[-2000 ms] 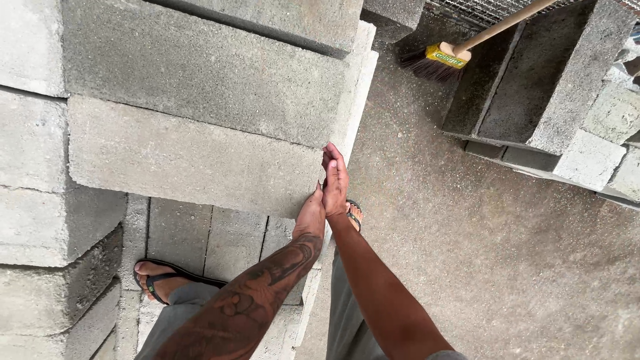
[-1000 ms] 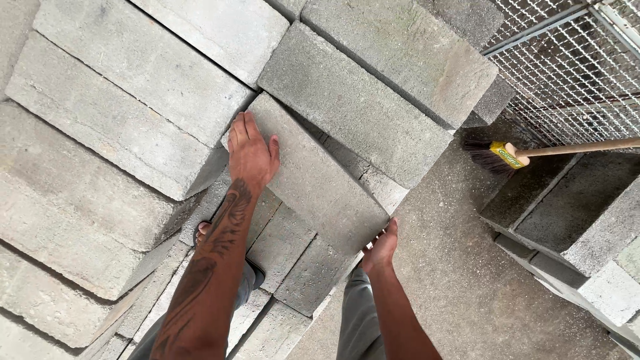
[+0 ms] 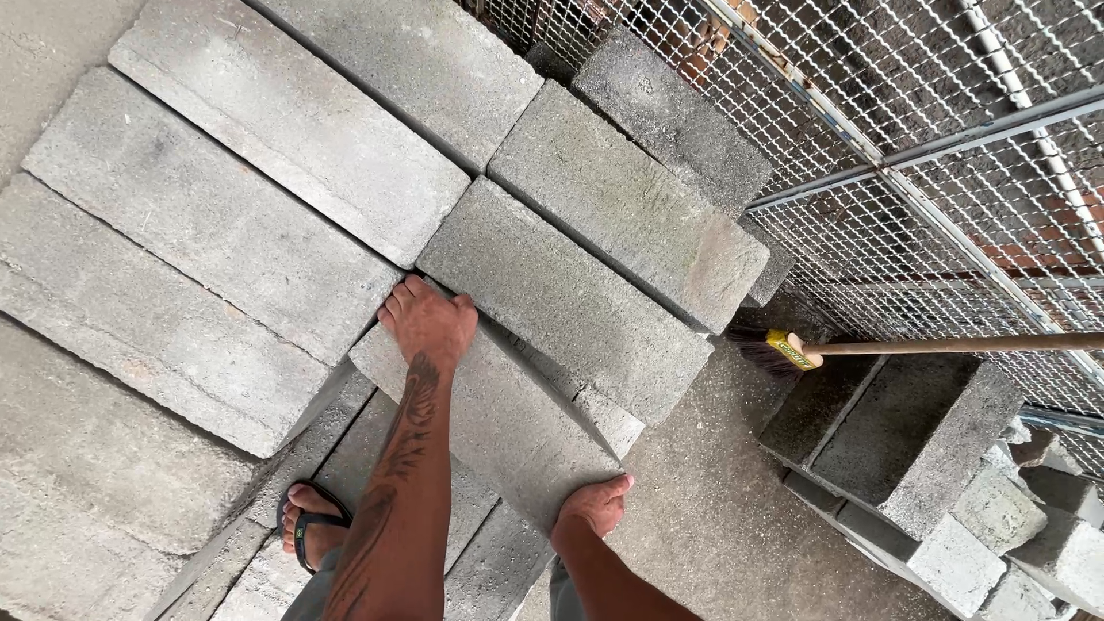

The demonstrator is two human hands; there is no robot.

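Observation:
A grey concrete block [image 3: 509, 414] lies slanted between my hands, beside a stacked concrete block [image 3: 565, 297]. My left hand [image 3: 429, 321] grips its upper left end, the fingers curled over the edge against the neighbouring stack. At the lower right end, my right hand [image 3: 593, 507] holds the corner, with its fingers partly hidden. Under the held block, more blocks [image 3: 500, 565] form a lower layer.
Taller rows of concrete blocks [image 3: 216, 216] stand at the left. A wire mesh fence [image 3: 862, 164] runs along the upper right. A broom [image 3: 789, 349] leans by hollow blocks [image 3: 897, 440] at the right. My sandalled foot [image 3: 315, 526] stands on the lower blocks.
My left hand has gone from beside my right hand to the block's other end. The block now sits nearer the stacked block beside it than one second ago. The view has turned.

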